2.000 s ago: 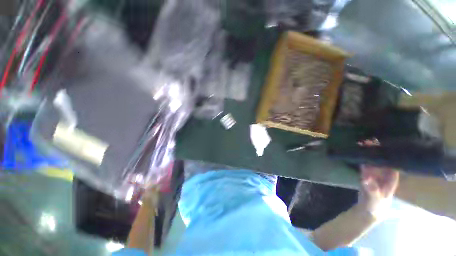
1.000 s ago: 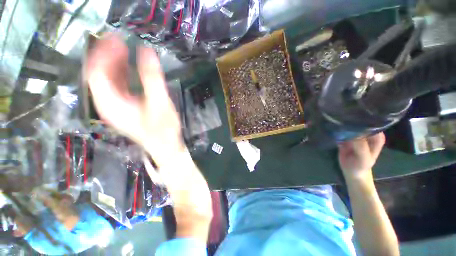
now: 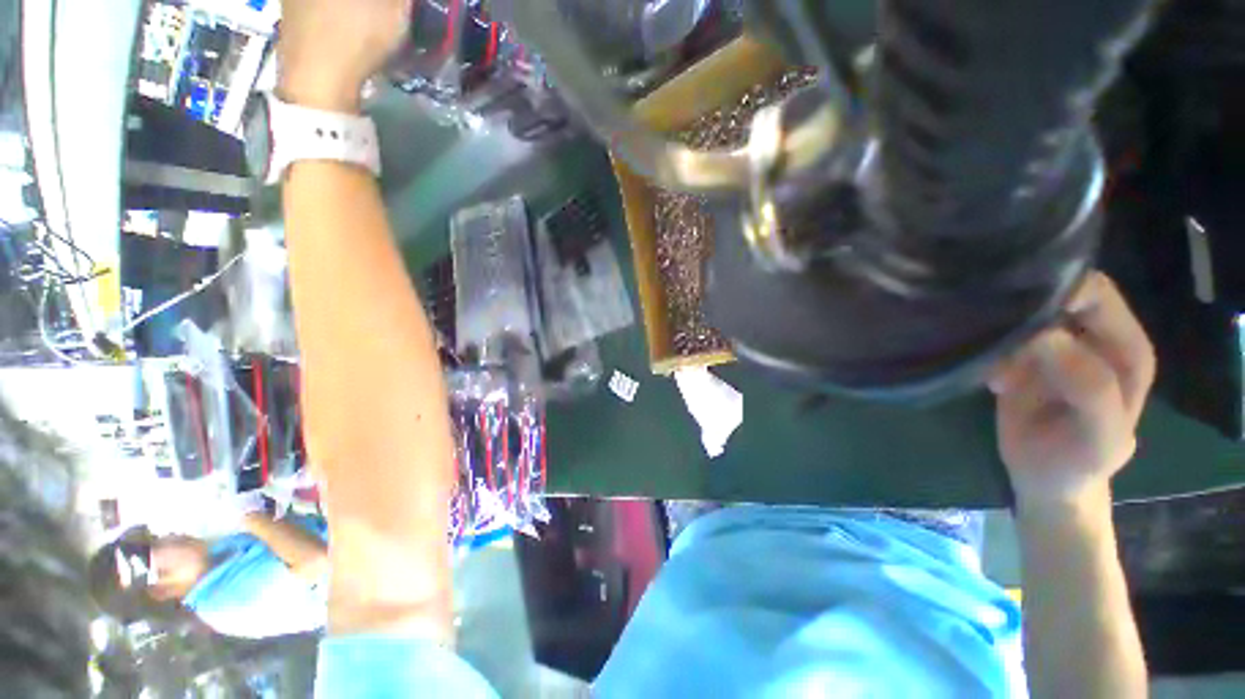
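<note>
My left hand [image 3: 341, 38], bare with a white watch at the wrist, reaches up to the top edge at the left and is cut off there; its fingers are out of the picture. My right hand [image 3: 1072, 410] is over the green bench mat [image 3: 860, 458] at the right, fingers bent, its fingertips beside the lower edge of a large dark round object [image 3: 901, 321]; whether it holds anything is hidden. The tan carton [image 3: 662, 287] full of small screws [image 3: 687, 260] lies mid-bench, partly covered by the dark object. A crumpled white tissue [image 3: 713, 410] lies below it.
A thick black hose [image 3: 997, 123] hangs close before the camera. Clear trays [image 3: 494, 266] and a small barcode label [image 3: 623, 387] lie left of the carton. Bagged red-striped housings [image 3: 498, 458] are at the left edge. Another person [image 3: 260, 580] in blue is at lower left.
My left arm has reached farther up and left, taking the hand to the top edge. The dark object and hose now cover more of the carton. My right hand shows farther right.
</note>
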